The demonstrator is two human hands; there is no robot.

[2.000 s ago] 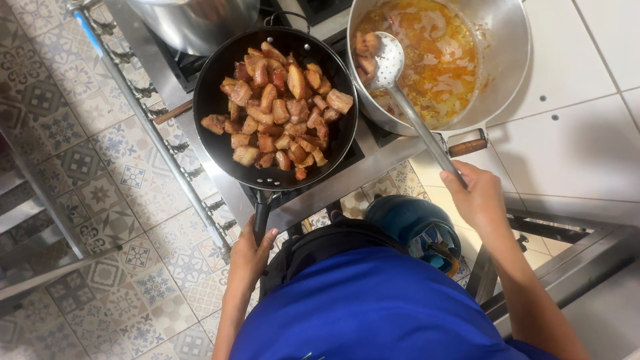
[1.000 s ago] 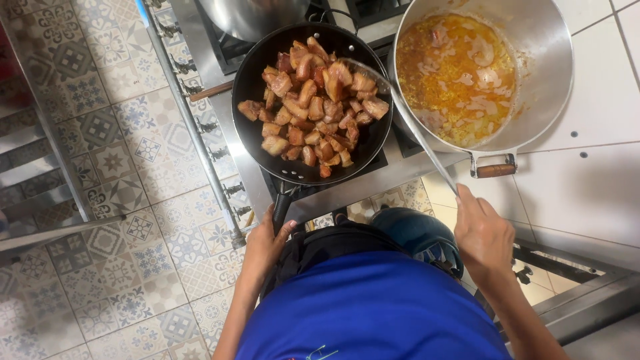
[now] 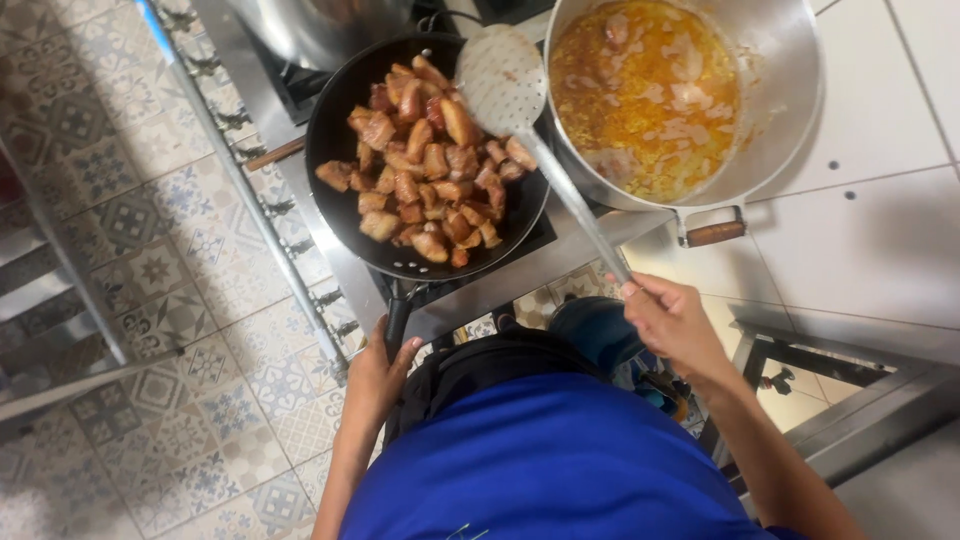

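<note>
My left hand (image 3: 385,367) grips the black handle of a dark frying pan (image 3: 330,225), which is piled with browned meat chunks (image 3: 420,169). In my right hand (image 3: 667,322) is the metal handle of a perforated skimmer (image 3: 501,79). The skimmer's round head is over the right edge of the frying pan, beside the meat, with no chunks on it. To the right stands a large aluminium pot (image 3: 784,97) holding orange, oily liquid (image 3: 652,97) with a few bits of meat in it.
Both vessels are at a steel gas stove (image 3: 480,289) with a rail (image 3: 247,202) and knobs along its left side. A big metal pot (image 3: 315,30) stands behind the frying pan. The large pot's wood-gripped handle (image 3: 716,233) faces me. A metal frame (image 3: 885,405) is at lower right.
The skimmer, with meat on it over the large pot two seconds ago, has moved left to the frying pan and its head now shows bare. My left hand stays on the pan handle.
</note>
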